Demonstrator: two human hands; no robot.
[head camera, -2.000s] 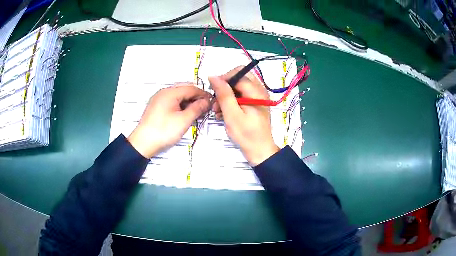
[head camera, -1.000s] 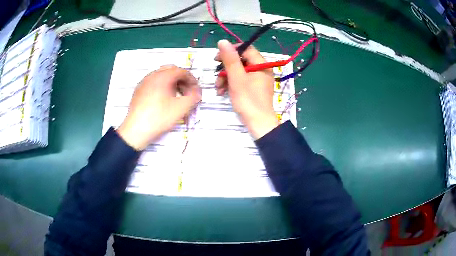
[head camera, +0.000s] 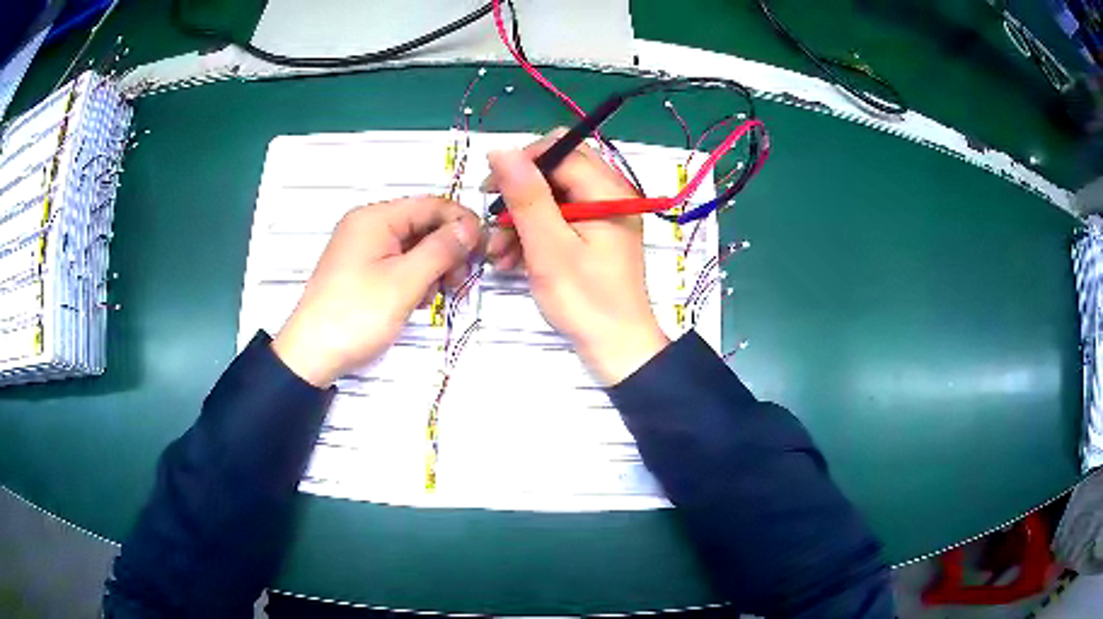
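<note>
A white tray (head camera: 363, 466) of flat strips lies on the green mat, with yellow labels (head camera: 432, 466) and thin lead wires (head camera: 456, 345) down its middle and right side. My left hand (head camera: 381, 272) is over the tray's middle, thumb and forefinger pinched at a tiny lead connector, mostly hidden by the fingers. My right hand (head camera: 575, 248) holds the black test probe (head camera: 575, 139) and the red test probe (head camera: 605, 210). The probe tips meet close to my left fingertips. Whether they touch the connector is too small to tell.
Tray stacks stand at the left (head camera: 61, 230) and at the right edge (head camera: 1092, 327), wire ends sticking out of the left one. Probe cables (head camera: 752, 151) loop right of my right hand and run to the back. A black power cable (head camera: 351, 58) lies behind. A red stool (head camera: 998, 562) is lower right.
Since one second ago, my hands have come together, the left fingers pinching and the probe tips beside them. Two seconds ago they were similarly together. The tray sits slightly lower and further left in view.
</note>
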